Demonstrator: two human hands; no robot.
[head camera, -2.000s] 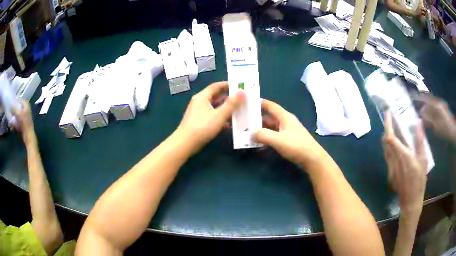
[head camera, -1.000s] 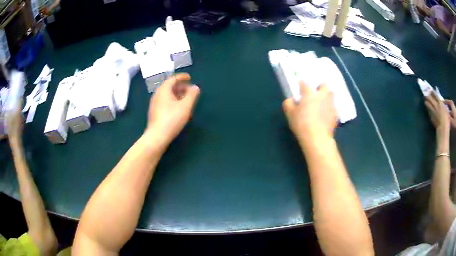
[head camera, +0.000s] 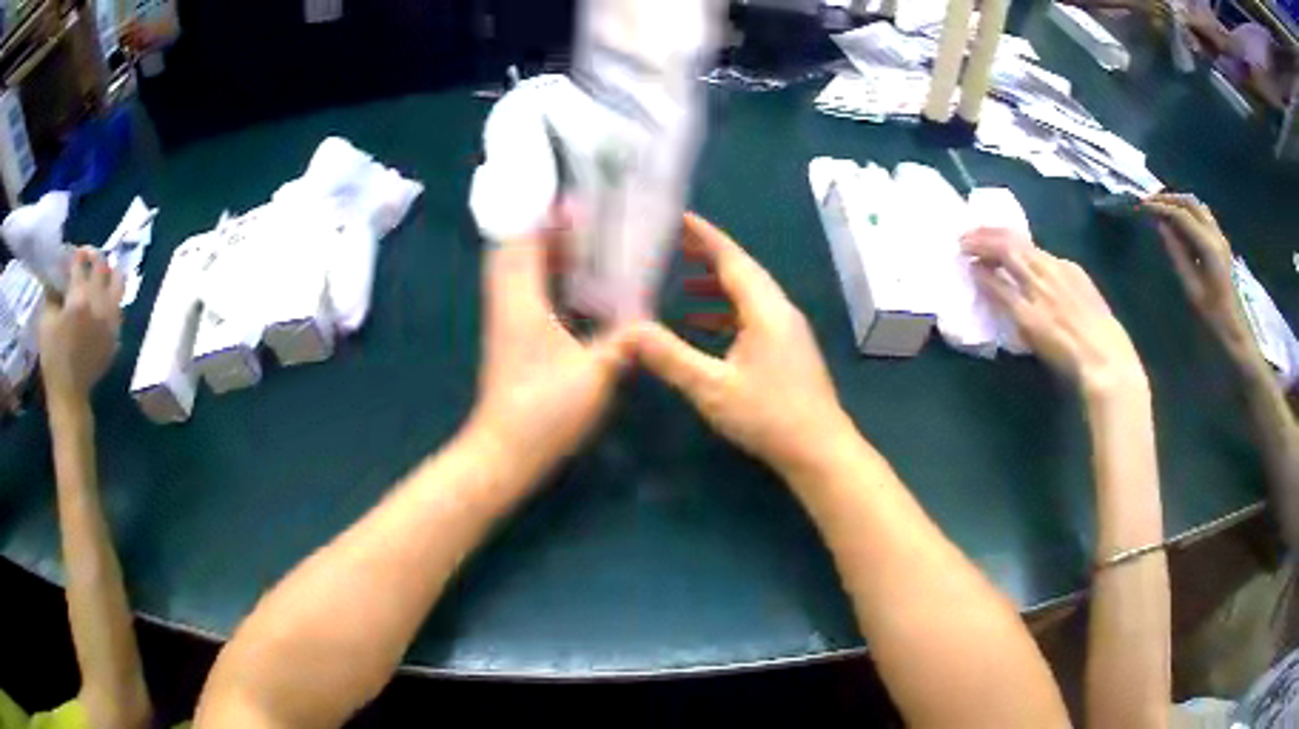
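Note:
A white carton (head camera: 627, 157), blurred, is held up in front of me at the centre, its top cut off by the picture's edge. My left hand (head camera: 534, 321) grips its left side near the lower end. My right hand (head camera: 748, 342) has its thumb at the lower end and its fingers at the right side, blurred. A white wrapped bundle (head camera: 516, 171) lies just behind my left hand. One carton (head camera: 876, 271) lies on the right. Beside it are white wrapped bundles (head camera: 976, 292), touched by another person's hand.
Several cartons (head camera: 174, 328) and wrapped bundles (head camera: 356, 200) lie at the left on the green table (head camera: 641, 570). Another person's hand (head camera: 83, 321) holds a white item at far left. Paper slips (head camera: 1061, 121) surround cream posts (head camera: 969, 64). Another hand (head camera: 1197, 242) is at far right.
My right hand has let go of the carton at the right and moved to the centre. Both hands now hold a raised carton. A neighbour's hand has reached in to the bundles at the right.

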